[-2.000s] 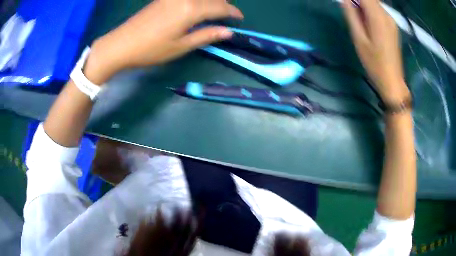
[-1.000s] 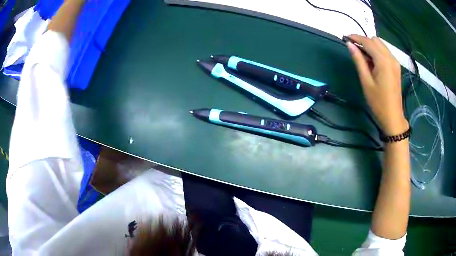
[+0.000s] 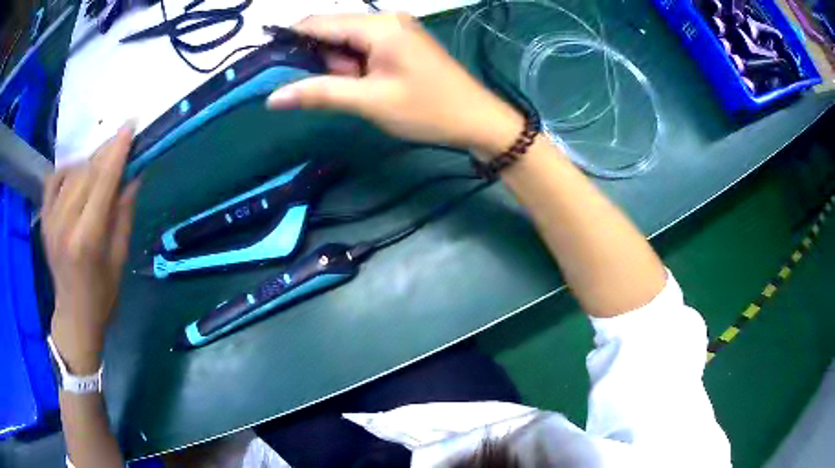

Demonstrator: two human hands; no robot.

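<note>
My left hand [image 3: 87,233] holds the front end of a black and light-blue 3D pen [image 3: 197,102], raised at the bench's left. My right hand [image 3: 394,82] is at its blunt rear, with a dark cable plug [image 3: 284,35] between the fingers; whether the plug is in the pen is unclear. Below lie a pen with its display side showing [image 3: 240,213] and one with a light-blue side showing [image 3: 243,256], close together. Another pen [image 3: 270,292] lies nearer the bench edge. Black cables [image 3: 412,224] run from their rear ends under my right wrist.
A white sheet [image 3: 96,82] at the upper left bears black scissors [image 3: 206,35] and a thin black cable. A clear filament coil [image 3: 641,119] lies right of my right hand. A blue bin with dark parts [image 3: 732,101] is at the upper right, a blue tray [image 3: 23,347] at the far left.
The view has turned toward the right. My left hand has come back from the blue tray side with another pen in it. My right hand has moved to that pen's rear.
</note>
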